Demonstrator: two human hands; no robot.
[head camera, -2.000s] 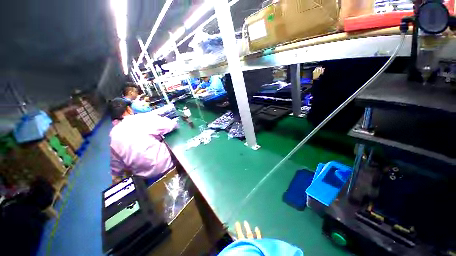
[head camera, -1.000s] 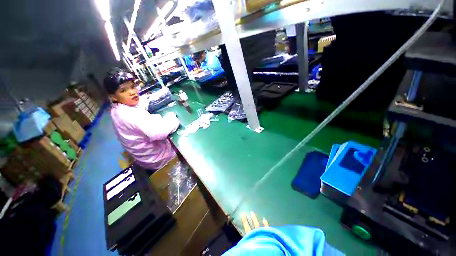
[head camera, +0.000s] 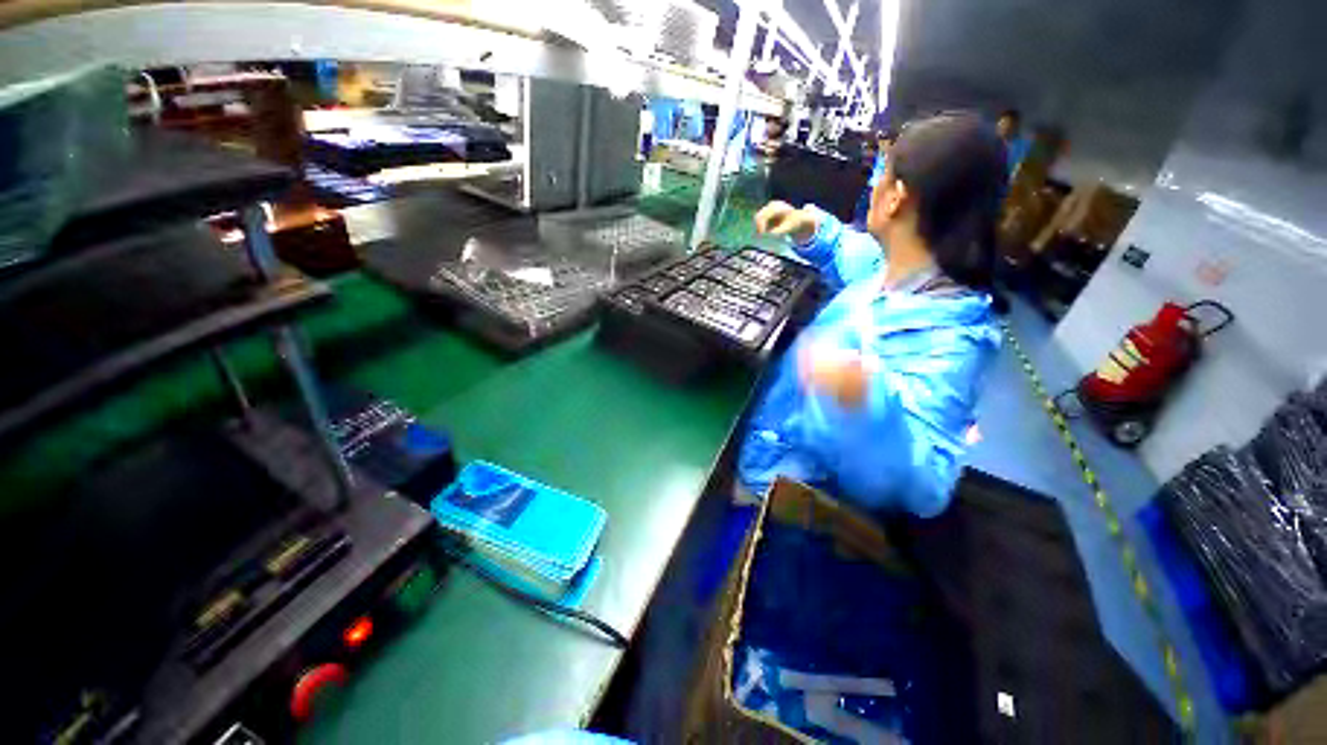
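Note:
No hand of mine shows now; only a bit of light blue sleeve is at the bottom edge. Nearest in front of me is the black press fixture (head camera: 277, 582) at the left, with posts, gold-edged nests, a red button (head camera: 317, 690), a lit red light and a dark green button. A stack of bright blue bins (head camera: 524, 520) sits on the green bench (head camera: 626, 437) just right of the fixture. A black cable runs beside the bins to the bench edge.
A person in a blue jacket (head camera: 910, 386) sits at the right by slotted black trays (head camera: 728, 299). An open carton (head camera: 745, 582) with blue plastic stands beside the bench. A red wheeled extinguisher (head camera: 1150, 364) and wrapped black stacks (head camera: 1252, 524) stand farther right.
The view has swung from the left side to the right side of the fixture. My hand, seen before at the bench's front edge, is out of the picture.

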